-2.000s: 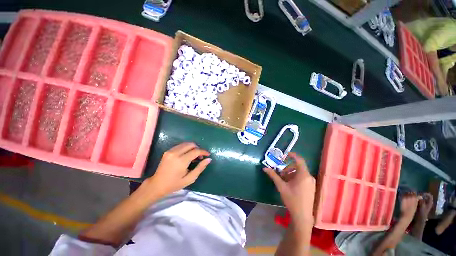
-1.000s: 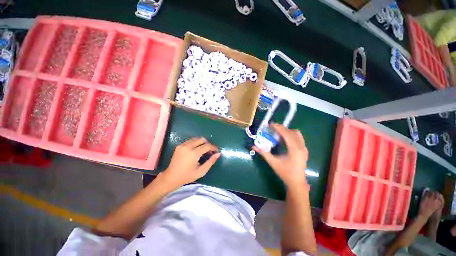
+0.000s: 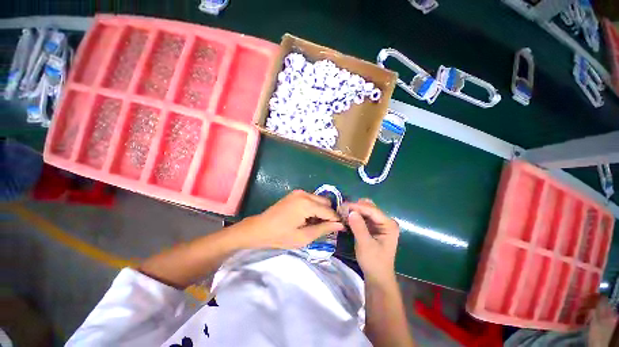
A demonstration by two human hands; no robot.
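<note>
A white loop unit with a blue-and-white end is held at the bench's front edge, close to my body, loop pointing away. My left hand lies across its middle, thumb and fingers closed at it. My right hand pinches at the loop's right side, its fingertips meeting those of my left hand. The fingers hide the middle of the unit and any small part between them. An open brown carton of small white rings stands beyond. Another loop unit lies against the carton's right side.
A pink-red compartment tray with tiny hardware is left of the carton. A second tray is at right, with a person's hand near its lower corner. Loop units lie beyond the pale strip. More are heaped at far left.
My right hand has brought the loop unit from beside the carton towards my body. My left hand has moved right and closed at it. The view has shifted left.
</note>
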